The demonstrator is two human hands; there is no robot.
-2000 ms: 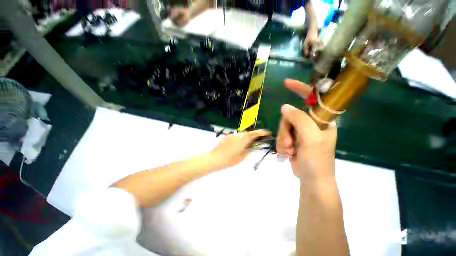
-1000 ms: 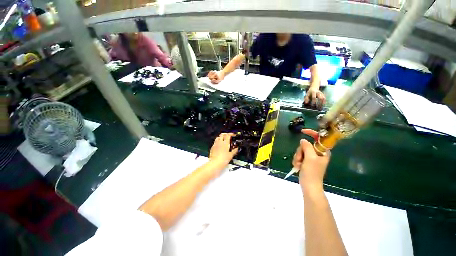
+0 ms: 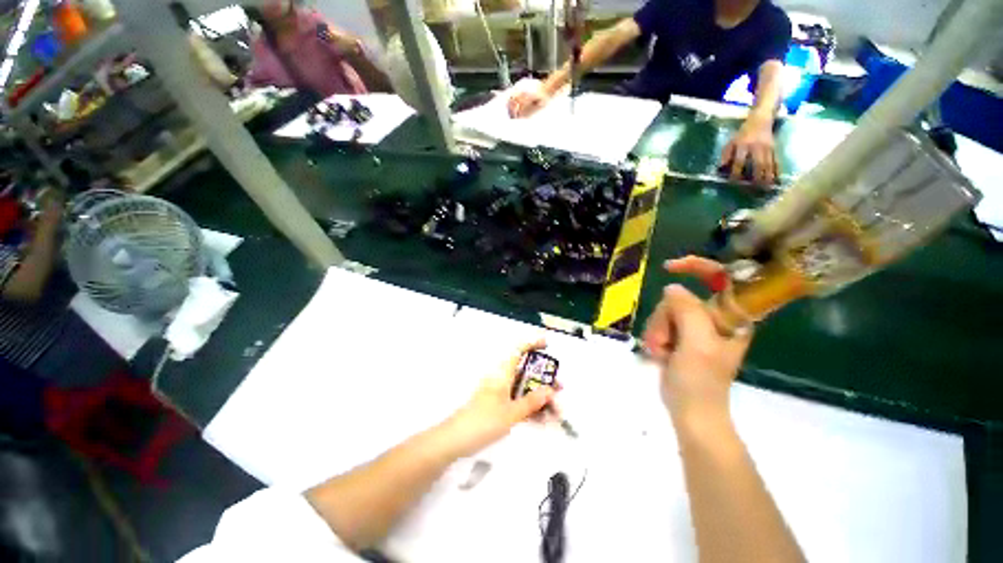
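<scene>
My left hand (image 3: 508,398) holds a small open black housing (image 3: 537,372), face up, with a pale and yellow board inside, above the white paper (image 3: 418,363). A folded black cable bundle (image 3: 557,517) is below the hand, over the paper; a thin cord end shows beside my fingers. My right hand (image 3: 698,350) is closed round the amber dispensing gun (image 3: 781,284), raised at the right, with one finger extended near its red part. The gun's nozzle tip cannot be made out.
A tangled pile of black units (image 3: 550,225) lies on the green surface, left of the striped divider (image 3: 630,258). A fan (image 3: 132,253) and a slanted metal post (image 3: 237,154) stand at left. People (image 3: 709,50) sit across the bench. A small scrap (image 3: 475,475) lies on the paper.
My left hand has moved from the pile back over the paper and now holds a unit, its cable bundle showing below. My right hand still holds the gun, slightly further right.
</scene>
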